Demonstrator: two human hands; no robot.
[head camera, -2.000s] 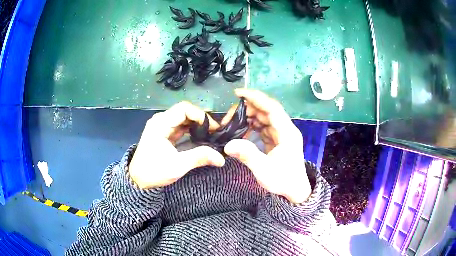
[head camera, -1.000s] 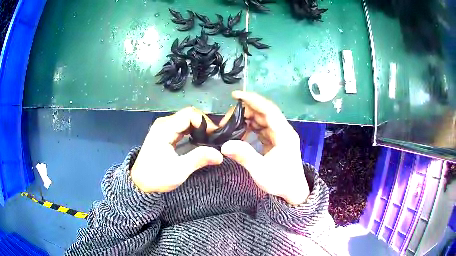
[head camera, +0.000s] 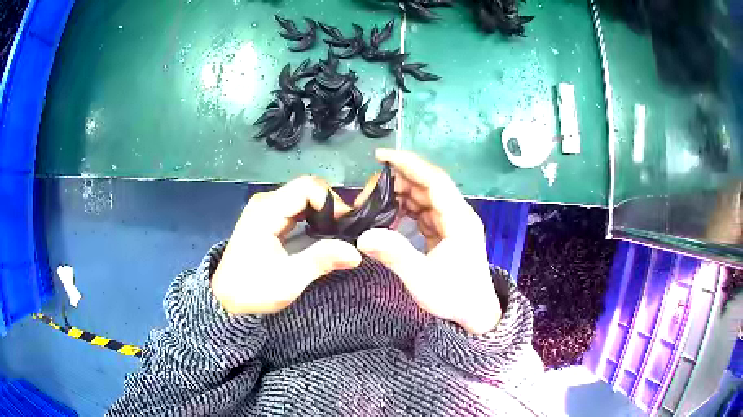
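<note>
A glossy black spiky piece is held between my two hands, just off the table's front edge and above my lap. My left hand grips its left end with thumb and fingers. My right hand grips its right end, with one curved spike pointing up beside the fingers. My fingers hide parts of the piece, and I cannot tell if it is one part or two pressed together. A near group of black spiky pieces lies on the green table beyond my hands.
A white round object, maybe the glue bottle, and a white strip lie on the table at right. More black parts lie at the far side. Blue crate walls stand at left. A dark mass of parts sits below the table at right.
My hands and the held piece have stayed almost in place, with only a very slight shift left. The pieces on the table have not moved.
</note>
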